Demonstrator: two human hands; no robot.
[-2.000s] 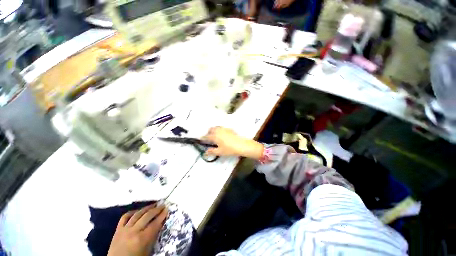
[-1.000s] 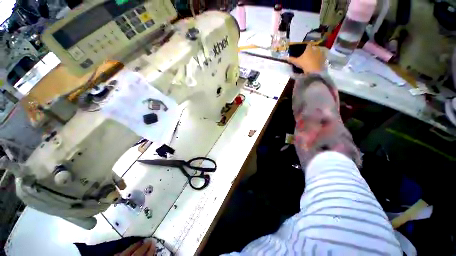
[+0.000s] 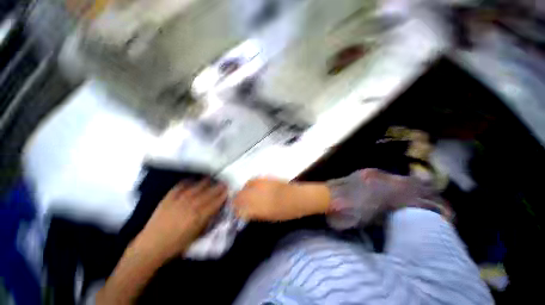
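The frame is strongly blurred. The black garment piece point(image 3: 152, 189) lies at the table's front edge, its left part on the white top. The patterned panel point(image 3: 212, 241), white with grey, hangs below my left hand at the edge. My left hand point(image 3: 192, 208) lies over the black cloth and the top of the panel, fingers together, holding them down. My right hand point(image 3: 263, 199) is just right of it, at the panel's upper right side; its fingertips are blurred, and whether it grips cloth cannot be told. A dark blurred shape, probably the shears point(image 3: 290, 126), lies behind the hands.
The off-white sewing machine point(image 3: 143, 53) stands behind the work, blurred. The white table point(image 3: 83, 158) has its front edge running up to the right. Dark cloth point(image 3: 77, 244) hangs low at left, beside something blue point(image 3: 18, 238). Pale scraps point(image 3: 454, 164) lie below at right.
My right hand has come back from the phone at the far right of the table to beside my left hand. The view has swung down and left, bringing the cloth and my left hand fully into view.
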